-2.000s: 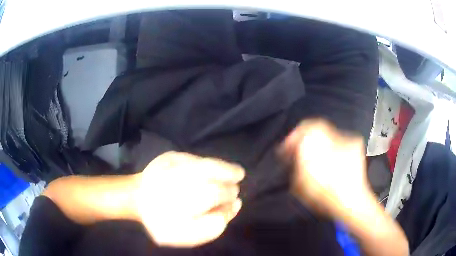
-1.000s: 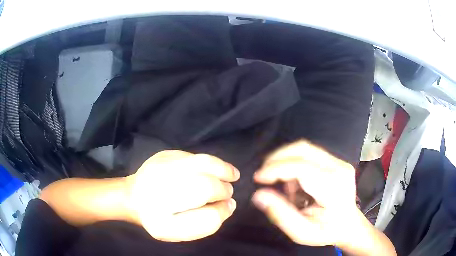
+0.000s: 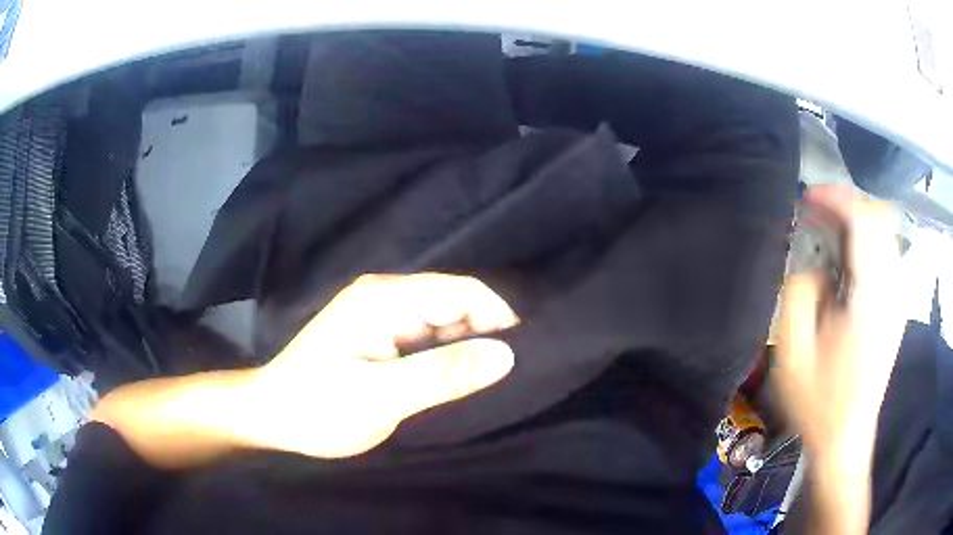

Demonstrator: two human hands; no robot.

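Note:
Black fabric (image 3: 543,230) lies in folds over my dark-clothed lap below the table edge. My left hand (image 3: 418,361) is over it at the middle, palm turned partly up, with the fabric between its thumb and curled fingers. My right hand (image 3: 836,282) is at the far right, off the lap, blurred by motion. A dark shape shows between its thumb and fingers, but I cannot tell what it is or whether it is held.
The white table edge (image 3: 418,21) curves across the top. Ribbed dark strips (image 3: 29,199) hang at the left. A blue bin (image 3: 23,378) is at lower left. An orange-brown cylindrical object (image 3: 740,431) and blue material (image 3: 716,486) are at lower right. Dark cloth (image 3: 920,428) hangs at the right.
My right hand has moved from the lap, near my left hand, out to the far right. My left hand has rolled so that its thumb and palm show. The fabric has shifted and spreads further right.

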